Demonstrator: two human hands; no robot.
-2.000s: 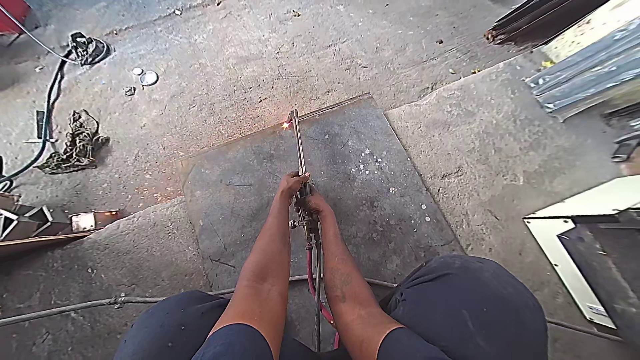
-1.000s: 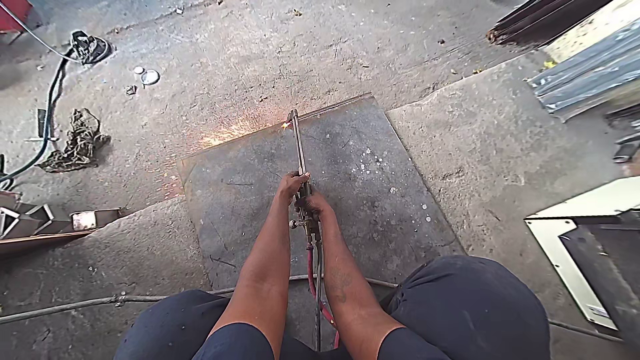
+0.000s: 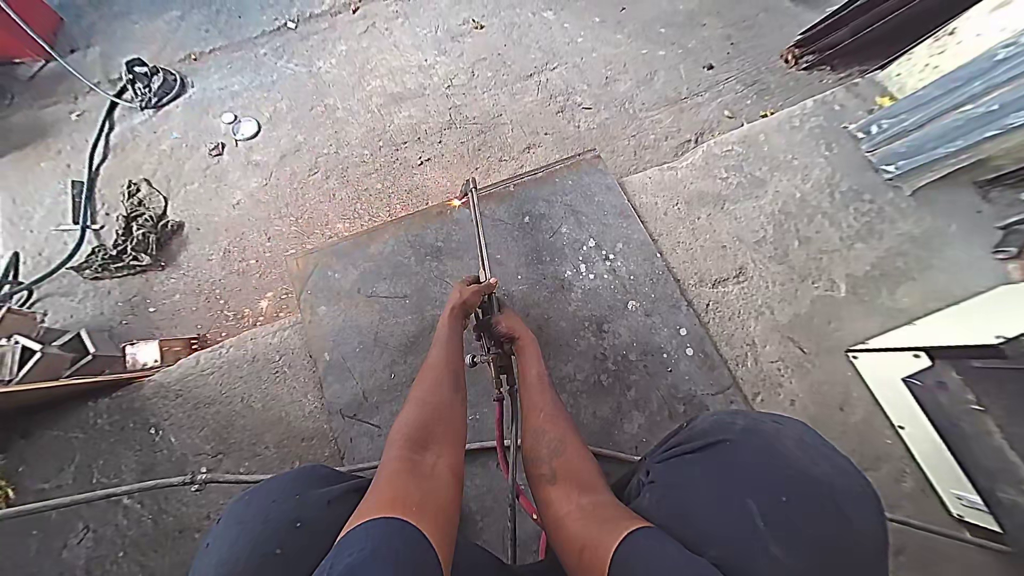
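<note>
Both of my hands grip a metal oxy-fuel cutting torch (image 3: 482,240), which points away from me over a grey steel plate (image 3: 400,320). My left hand (image 3: 470,296) is closed around the rear of its tubes. Just behind it, my right hand (image 3: 510,326) wraps the handle near the valves. At the plate's far edge, a small orange-yellow glow (image 3: 457,202) shows beside the torch head. A red hose (image 3: 501,436) and a dark hose (image 3: 514,464) run from the torch back between my forearms. The flame tip itself cannot be made out.
A grey hose (image 3: 120,490) crosses the floor near my knees. Metal tube offcuts (image 3: 80,352), a tangled dark rag (image 3: 136,232) and a dark cable (image 3: 96,152) lie left. Corrugated sheets (image 3: 944,120) and a white-framed panel (image 3: 920,432) are at the right.
The spray of sparks left of the torch head, wide one second ago, has shrunk to a small glow. Both hands keep their hold on the torch.
</note>
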